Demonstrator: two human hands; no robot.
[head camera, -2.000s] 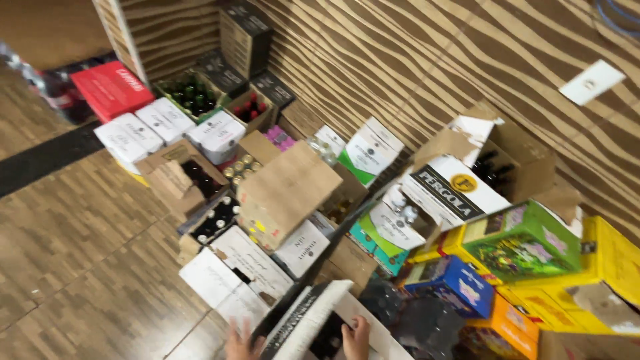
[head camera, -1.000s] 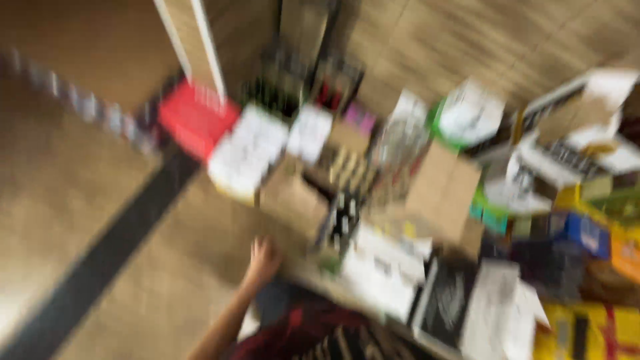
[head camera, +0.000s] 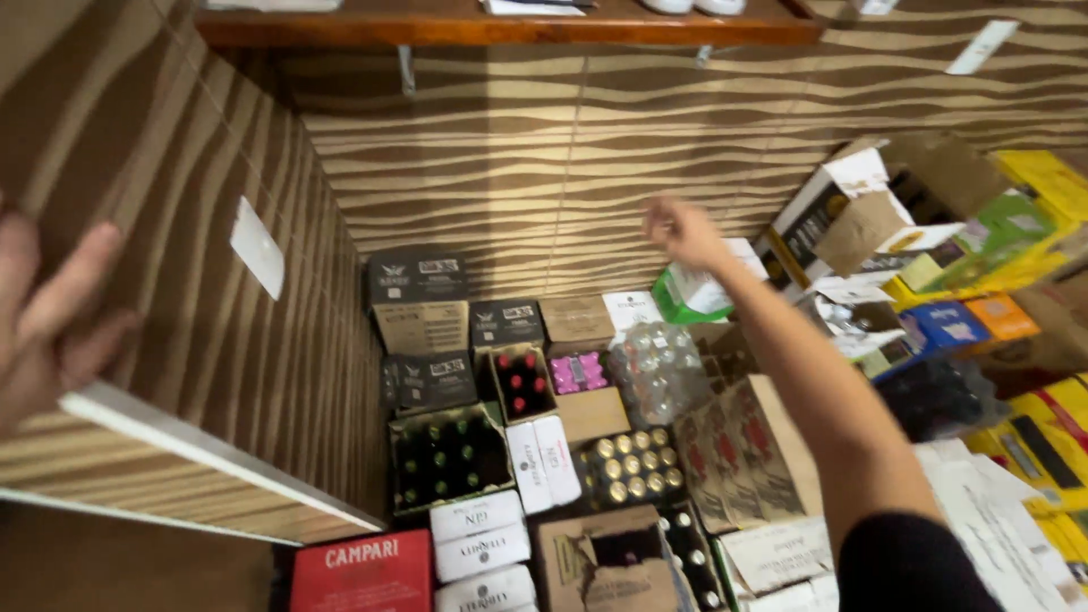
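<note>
My left hand (head camera: 55, 314) is at the far left, fingers spread, over the top edge of a striped wall end (head camera: 221, 459); whether it touches cannot be told. My right hand (head camera: 680, 231) is stretched out in front of the striped back wall, fingers curled, with nothing visible in it. Just below it are a white carton (head camera: 741, 255) and a green box (head camera: 680, 297). Under my right forearm stand a clear-wrapped pack of bottles (head camera: 654, 365) and tall brown cartons (head camera: 731, 450). An open carton of dark green bottles (head camera: 450, 455) lies between both arms.
A wooden shelf (head camera: 510, 32) juts from the wall above. Black cartons (head camera: 421, 276) are stacked in the corner. A red Campari box (head camera: 361, 574) and white gin cartons (head camera: 480, 544) stand in front. Torn cartons (head camera: 858, 229) and yellow boxes (head camera: 1050, 425) crowd the right.
Both hands were at a white carton two seconds ago; now they are apart, the left by the wall end and the right reaching forward. The view has swung up and left.
</note>
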